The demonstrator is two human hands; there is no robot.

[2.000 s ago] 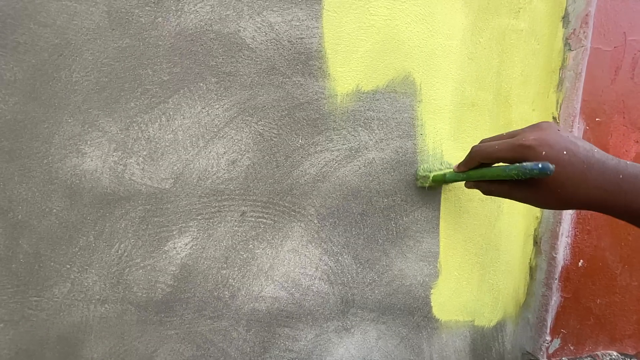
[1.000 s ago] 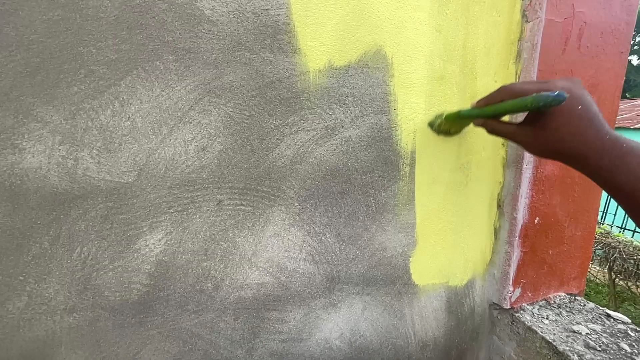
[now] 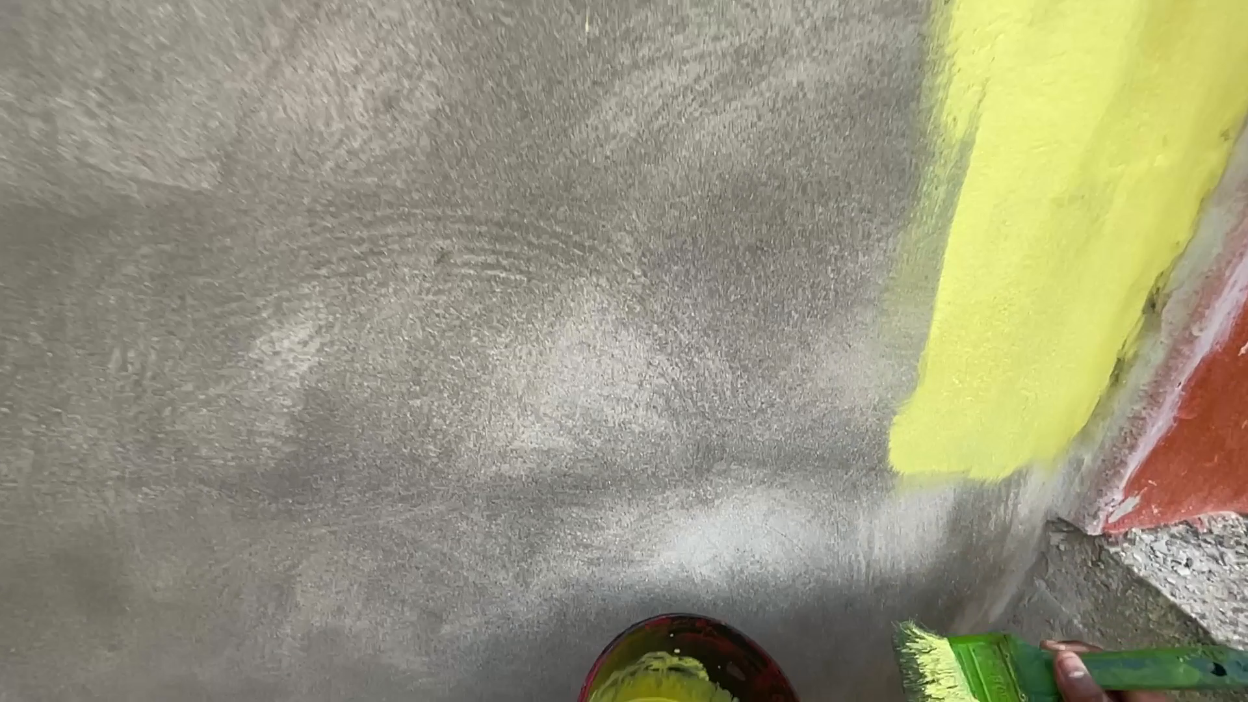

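Note:
At the bottom right, my right hand [image 3: 1077, 671] is closed around the green handle of a paintbrush [image 3: 994, 668]. Yellow paint coats the bristles, which point left. Left of the brush, at the bottom edge, a dark red round container [image 3: 687, 634] holds yellow paint [image 3: 663, 680]; its lower part is cut off. Brush and container are apart. Behind them stands a grey plastered wall [image 3: 487, 341] with a band of yellow paint [image 3: 1053, 244] down its right side. My left hand is out of view.
A red-painted pillar [image 3: 1194, 458] borders the wall at the right, with a pale, rough strip beside the yellow band. Below the pillar is a rough concrete ledge [image 3: 1194, 565], close above the brush handle.
My right hand and the brush have left the yellow band and moved down to the lower right. The container of paint has come into view as the view tilted down.

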